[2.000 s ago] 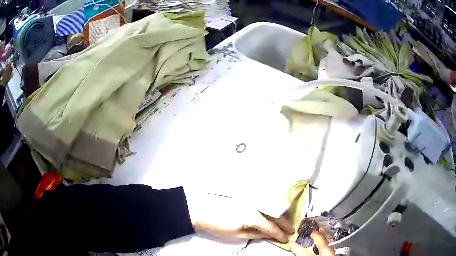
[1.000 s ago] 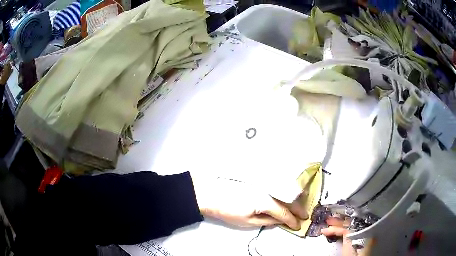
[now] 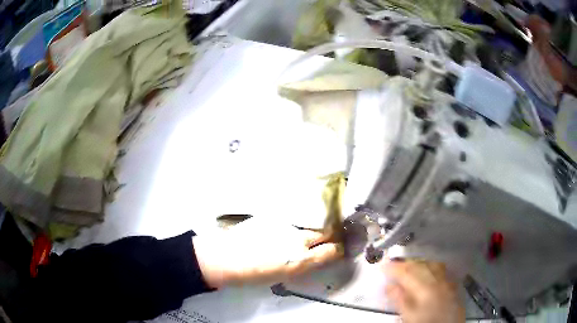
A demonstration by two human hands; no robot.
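Observation:
An olive-yellow cloth piece (image 3: 333, 200) stands up beside the needle area of the white sewing machine (image 3: 500, 208). My left hand (image 3: 278, 255), in a dark sleeve, presses on this cloth with its fingertips, just left of the metal presser foot area (image 3: 373, 236). Glare washes out the back of the hand and part of the cloth. My right hand (image 3: 427, 290) is blurred and lies at the bottom, right of and below the foot area. Its fingers look bent, and whether they hold anything cannot be told.
A large olive-green panel stack (image 3: 82, 139) with grey-brown ends lies at the left. A small ring (image 3: 234, 146) lies on the tabletop. A dark thin tool (image 3: 487, 299) lies right of my right hand. A light blue block (image 3: 486, 94) sits on the machine. A crumpled cloth heap lies behind.
The view has swung, shifting the table and stack leftward. My right hand has moved from the presser foot toward the lower right. My left hand stays at the cloth.

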